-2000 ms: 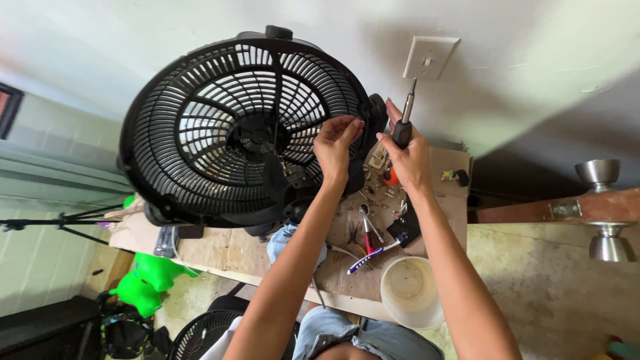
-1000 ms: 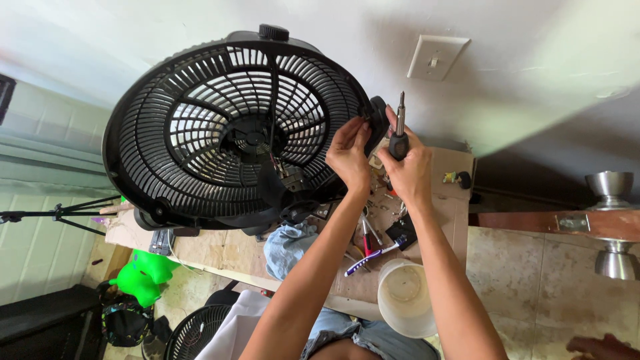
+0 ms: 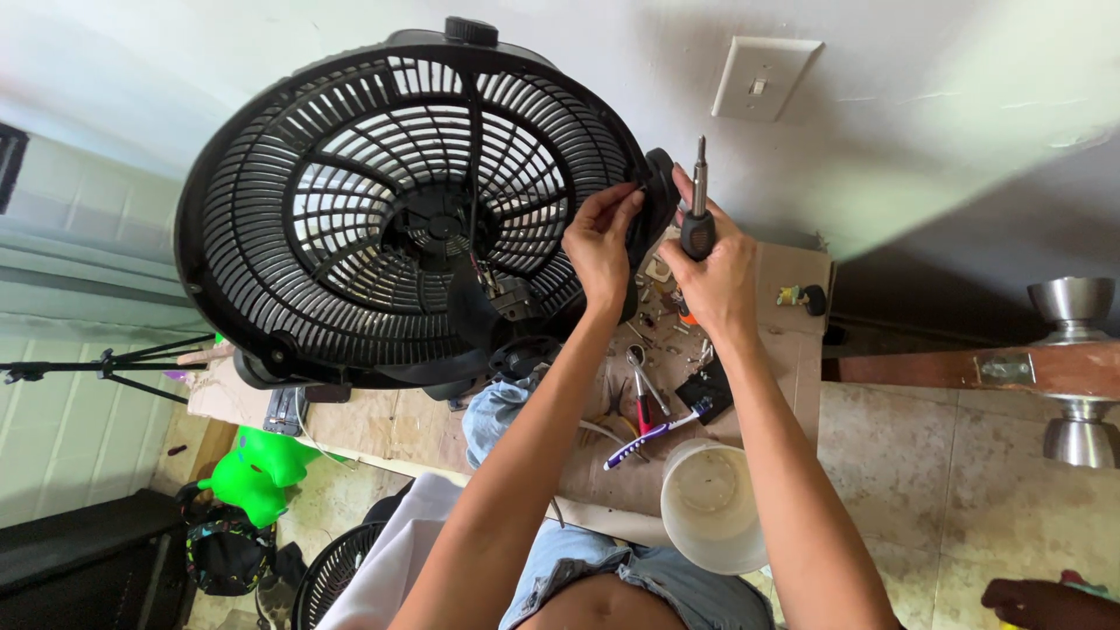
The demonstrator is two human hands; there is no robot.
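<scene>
A black plastic fan housing [image 3: 420, 219] with a round grille stands tilted on the bench, its motor [image 3: 512, 302] hanging by wires at the lower right. My left hand [image 3: 606, 241] pinches something small, perhaps a screw, between thumb and fingertips at the housing's right edge, by a black bracket [image 3: 656, 197]. In my right hand [image 3: 717, 262] is a screwdriver [image 3: 698, 206] with a dark handle, its tip pointing up; the fingers of this hand reach behind the bracket. What those fingers touch is hidden.
On the cardboard-covered bench [image 3: 787, 350] lie loose screws, a red-handled ratchet [image 3: 643, 398], a purple-white toothbrush [image 3: 656, 435], a blue cloth [image 3: 494, 420] and a white plastic tub [image 3: 713, 507]. A light switch [image 3: 759, 86] is on the wall. Another person's hand [image 3: 1046, 604] shows at bottom right.
Both hands stay at the housing's right edge. Another person's hand, absent two seconds ago, has come in at the bottom right and now sits lower in the view than one second ago.
</scene>
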